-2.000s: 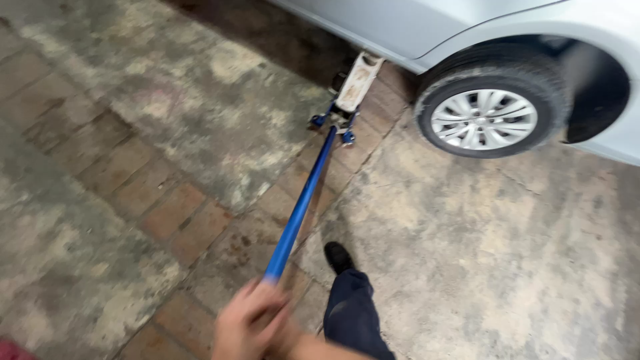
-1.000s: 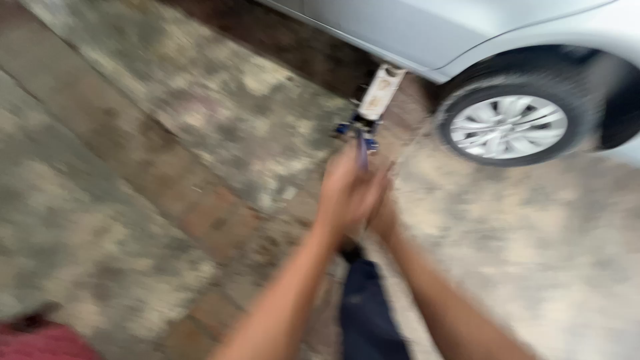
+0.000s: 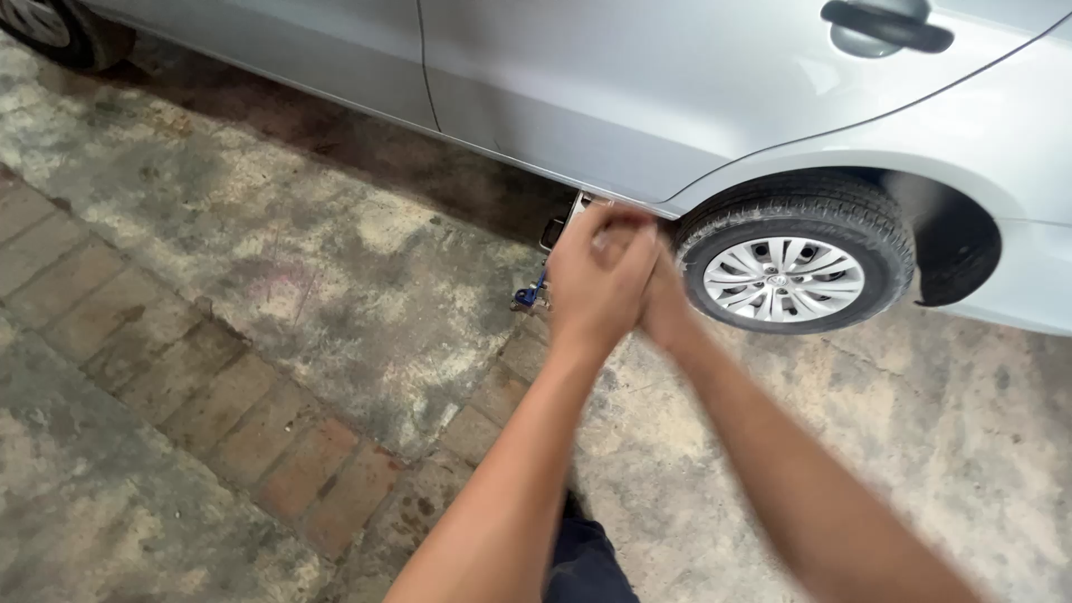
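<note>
My left hand and my right hand are clasped close together at the middle of the view, in front of the car's sill. Both look curled around the handle end of a floor jack, but the handle itself is hidden behind them. Part of the floor jack shows beside my left hand, with blue metal and a caster near the ground. Its pale top reaches the lower edge of a silver car. Right of my hands is the rear wheel with a silver multi-spoke cover.
The car's front wheel shows at the upper left. Stained concrete and strips of brick paving lie beside the car. My dark trouser leg is at the bottom, below my forearms.
Two seconds ago the long blue jack handle was in plain sight, with a hand at its near end. Both hands are now together farther forward, and the handle is hidden behind them.
</note>
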